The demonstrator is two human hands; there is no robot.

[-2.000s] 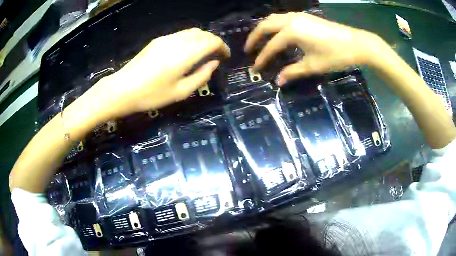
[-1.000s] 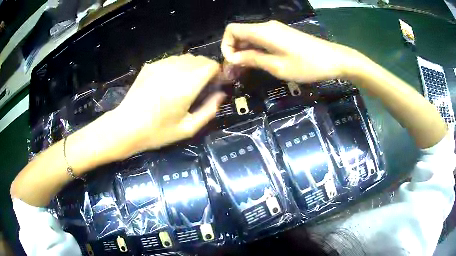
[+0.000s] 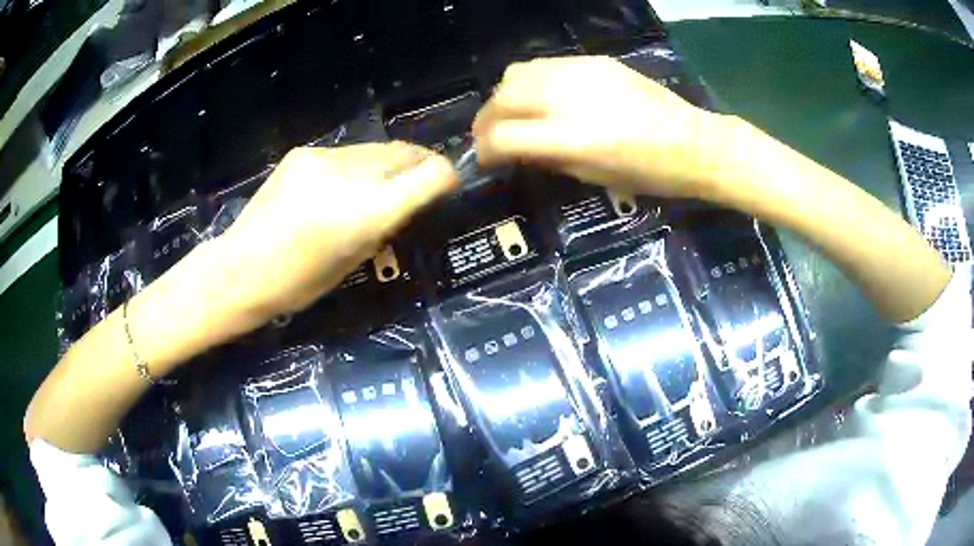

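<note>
Flat black phone-sized units in shiny clear film, such as the unit in the front row [image 3: 515, 368], lie in rows in a large black tray [image 3: 214, 80]. My left hand [image 3: 347, 203] and my right hand [image 3: 582, 123] are over the second row, fingertips close together at the upper part of one unit. That unit's lower panel [image 3: 486, 251], with white text lines and a pale gold picture, shows below them. The fingers of both hands are bent and pinched at the film; glare and blur hide exactly what they grip.
A white-edged sheet with a dark grid [image 3: 931, 187] and a small pale and orange card [image 3: 867, 67] lie on the green bench [image 3: 790, 96] at right. A pale rail [image 3: 96, 128] runs behind the tray at upper left. Dark hair shows at bottom.
My right hand has moved left, and both hands have come together over the unit. The tray's rows sit lower and further left in view than two seconds ago. The unit's lower panel is now uncovered.
</note>
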